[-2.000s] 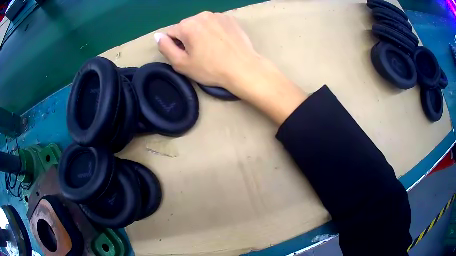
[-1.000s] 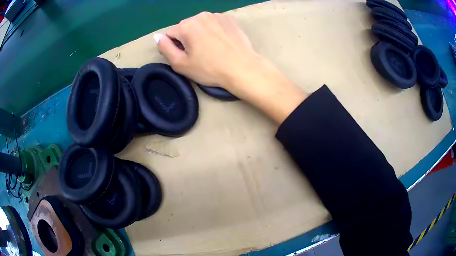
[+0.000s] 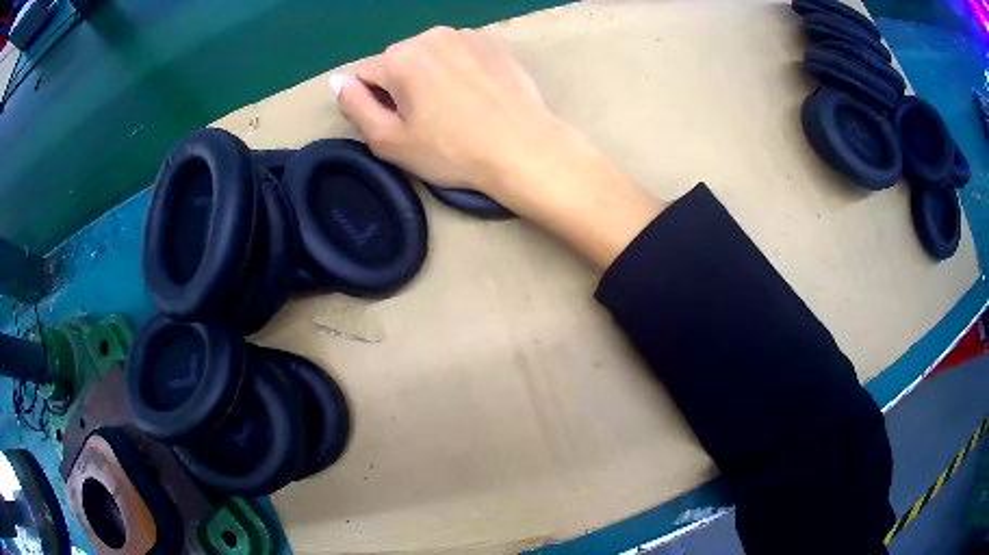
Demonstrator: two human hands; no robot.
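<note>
My right hand (image 3: 450, 103) reaches in from the lower right in a black sleeve, back of the hand up, fingers curled, at the far edge of the cardboard sheet (image 3: 521, 314). A black ear pad (image 3: 473, 203) shows partly below the hand and wrist; the rest is hidden. Whether the curled fingers grip it cannot be seen. Left of the hand is a loose pile of black ear pads (image 3: 358, 217), some stacked and leaning. More ear pads (image 3: 187, 374) lie nearer me, overlapping. My left hand is not in view.
At lower left are an orange-brown press fixture (image 3: 121, 501), a green base plate (image 3: 233, 533) and part of a shiny metal disc (image 3: 13, 499). A smaller group of ear pads (image 3: 857, 141) lies at the right. The dark green conveyor (image 3: 249, 54) runs beyond the cardboard.
</note>
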